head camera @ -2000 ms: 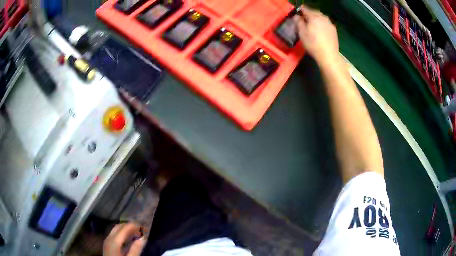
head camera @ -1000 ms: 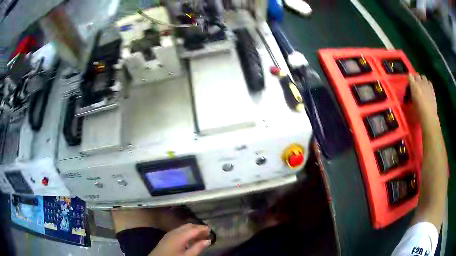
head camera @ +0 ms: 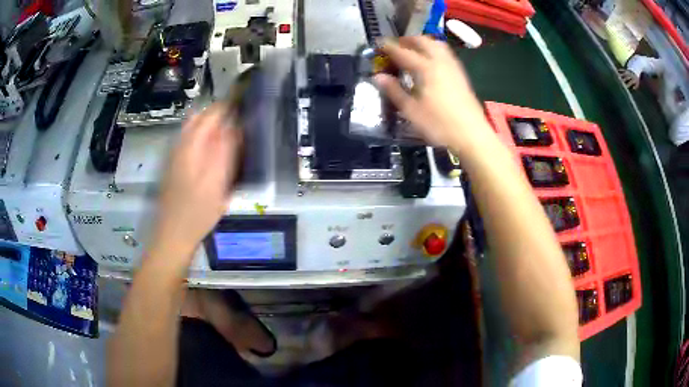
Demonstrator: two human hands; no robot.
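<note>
My left hand (head camera: 198, 170), blurred, is over the machine front and grips a dark flat electronic unit (head camera: 259, 128), held upright and also blurred. My right hand (head camera: 429, 91) holds another electronic unit (head camera: 368, 108) with a shiny pale face, tilted, at the right side of the black fixture (head camera: 332, 132) on the right slide. Whether this unit touches the fixture is unclear. A second fixture (head camera: 168, 74) on the left slide bears a black unit with a round gold part.
The red-orange tray (head camera: 593, 215) at right holds several units; some right-column pockets are bare. The machine front has a blue-lit touchscreen (head camera: 251, 246), round buttons (head camera: 337, 241) and a red emergency stop (head camera: 434, 242). A person's hand (head camera: 628, 78) shows across the belt.
My right hand has moved from the tray to the right fixture, now with a unit. My left hand has risen from below the machine edge and holds a unit. The right fixture has come forward.
</note>
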